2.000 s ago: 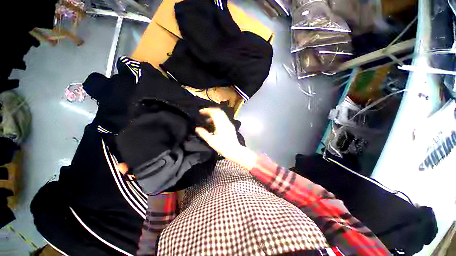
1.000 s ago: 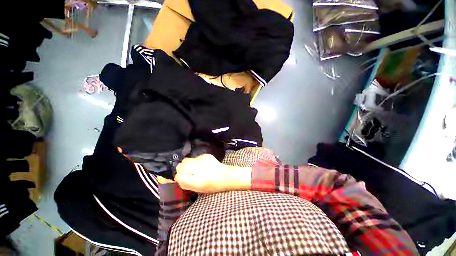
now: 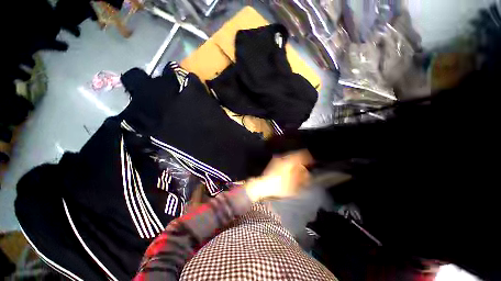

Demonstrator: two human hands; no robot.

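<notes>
A large black garment (image 3: 417,159) is spread across the right side of the view, lifted and blurred. My left hand (image 3: 283,175) is at its near left edge, blurred, with the fingers closed against the cloth. My right hand does not show; the black garment covers that side. A pile of black garments with white stripes (image 3: 88,192) lies at the left. Another black garment with white stripes at its edge (image 3: 192,121) lies beside it, towards the middle.
A tan cardboard box (image 3: 220,49) stands ahead with a black garment (image 3: 263,77) over it. Shiny clear bags (image 3: 357,93) lie at the upper right. A pink-white bundle (image 3: 106,80) lies on the grey floor (image 3: 71,121) at the left.
The black garment with the grey inner side has left my lap. A large black garment now fills the right side. My left hand has come into view; my right hand has gone from view.
</notes>
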